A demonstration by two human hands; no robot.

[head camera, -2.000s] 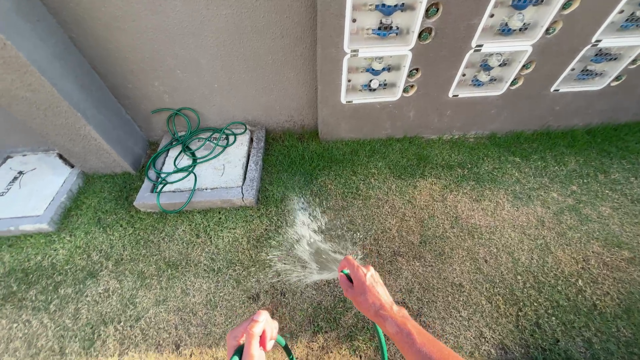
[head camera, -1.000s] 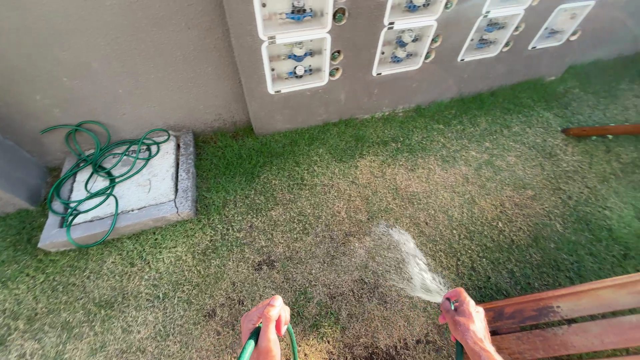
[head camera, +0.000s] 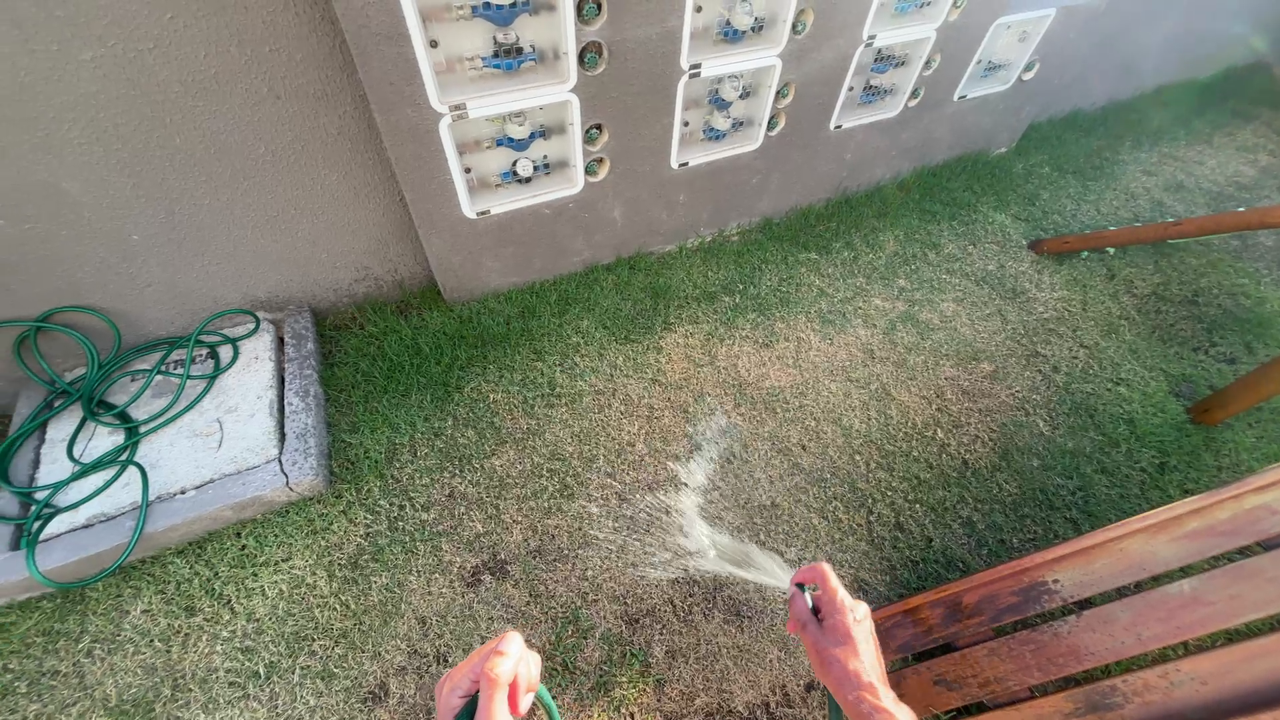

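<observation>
My right hand [head camera: 838,635] grips the end of a green garden hose, its thumb side at the opening. Water [head camera: 715,540] fans out from there, up and to the left, over patchy, partly dry grass [head camera: 560,450]. At the bottom edge, my left hand [head camera: 492,678] is closed on a bent length of the green hose [head camera: 547,703]. More hose [head camera: 125,420] lies in loose loops over a concrete cover at the left. How the hose runs between the hands is out of view.
Wooden slats [head camera: 1090,610] of what looks like a bench fill the lower right. Two wooden poles [head camera: 1150,235] reach in from the right. Several clear-fronted meter boxes [head camera: 515,155] are set in the grey wall [head camera: 620,215]. The concrete cover has a raised rim [head camera: 305,400].
The view has swung to the right, bringing in the wooden slats and poles. The water jet points more to the left than a second ago. Both hands keep hold of the hose.
</observation>
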